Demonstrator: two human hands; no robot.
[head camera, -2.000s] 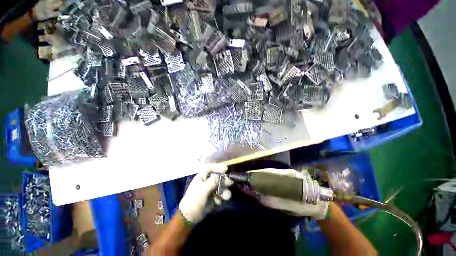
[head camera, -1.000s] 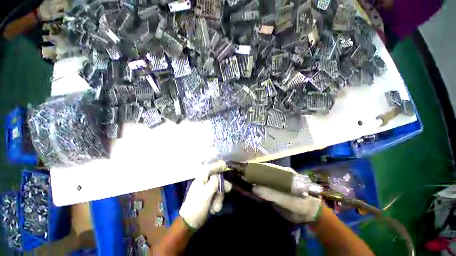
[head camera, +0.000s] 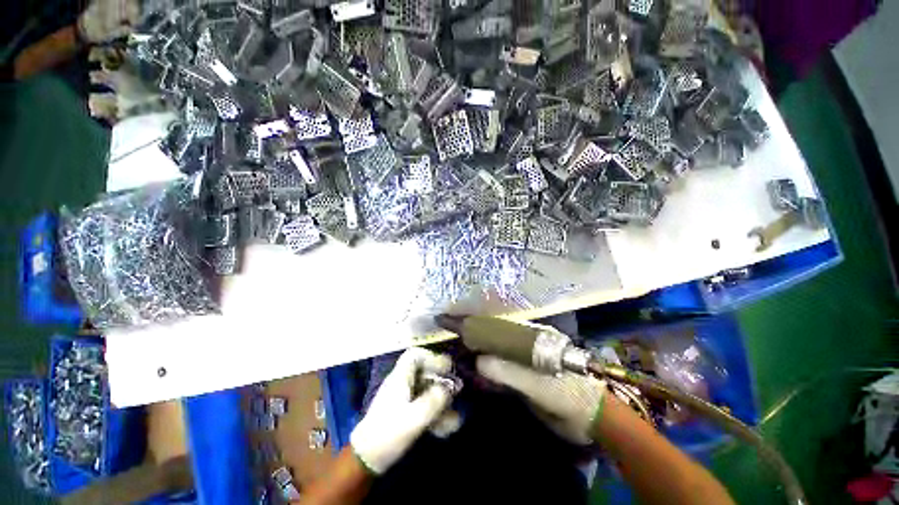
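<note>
My left hand (head camera: 402, 408), in a white knitted glove, is just off the table's front edge, fingers closed around a small metal piece (head camera: 439, 383), perhaps a bracket. My right hand (head camera: 547, 395), also gloved, is under the olive-grey air screwdriver (head camera: 501, 338) and holds it; its fingertips are partly hidden. The driver's dark nose points left at the table edge, above my left fingertips and apart from them. A loose pile of shiny screws (head camera: 463, 258) lies on the table behind the nose. Perforated metal brackets (head camera: 453, 133) are heaped behind it.
A clear bag of screws (head camera: 133, 258) lies at the table's left end. An open-end wrench (head camera: 776, 231) lies at the right end. Blue bins (head camera: 222, 439) stand below the white table (head camera: 266, 340). The air hose (head camera: 690, 404) curves to the lower right. A gloved hand shows at top left.
The driver has swung up and left from the left fingertips, its nose now over the table edge. My right hand has moved left with it. My left fingers have curled in more.
</note>
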